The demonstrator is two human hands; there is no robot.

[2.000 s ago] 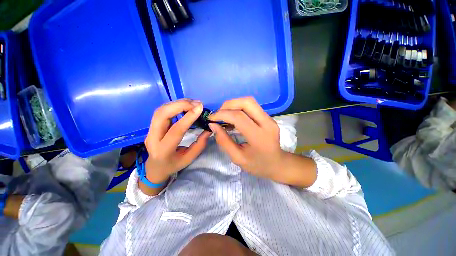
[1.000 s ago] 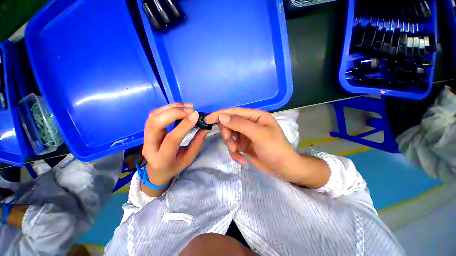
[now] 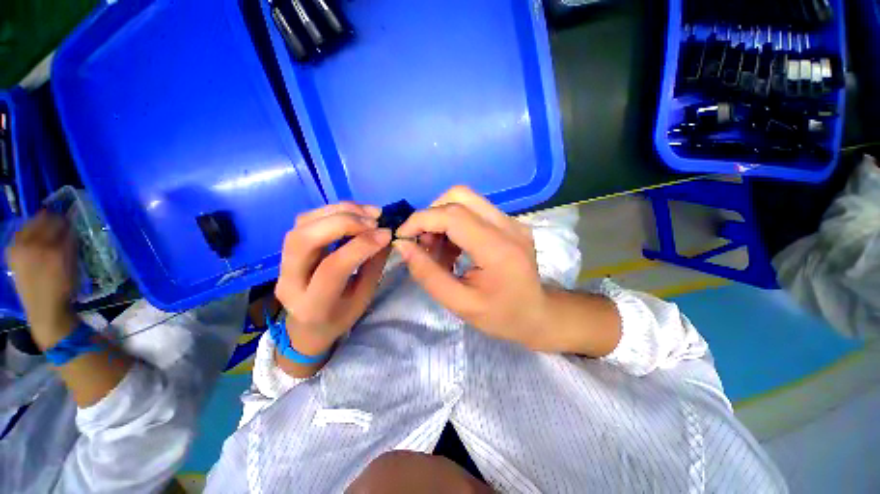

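Note:
A small black housing (image 3: 395, 214) is held between both hands above the lap, just off the near edge of the blue trays. My left hand (image 3: 331, 268) pinches it from the left with thumb and fingertips; a blue band is on that wrist. My right hand (image 3: 475, 267) has its thumb and index fingertips against its right and lower side. The fingertips hide part of the housing, and no green shows in it. Another black unit (image 3: 217, 233) lies in the left blue tray (image 3: 154, 116), near its front, with a thin pale line sticking out.
The right blue tray (image 3: 434, 106) holds a few black units (image 3: 311, 27) at its far left. A neighbouring tray (image 3: 666, 154) at far right is packed with black parts. At left, another person's hand (image 3: 46, 275) is over a clear parts box (image 3: 96, 253). Another person's sleeve (image 3: 835, 260) is at right.
A black unit now lies in the left tray, which was bare before. The neighbour's hand has come in at left. My right fingers have closed back onto the housing, which is turned differently.

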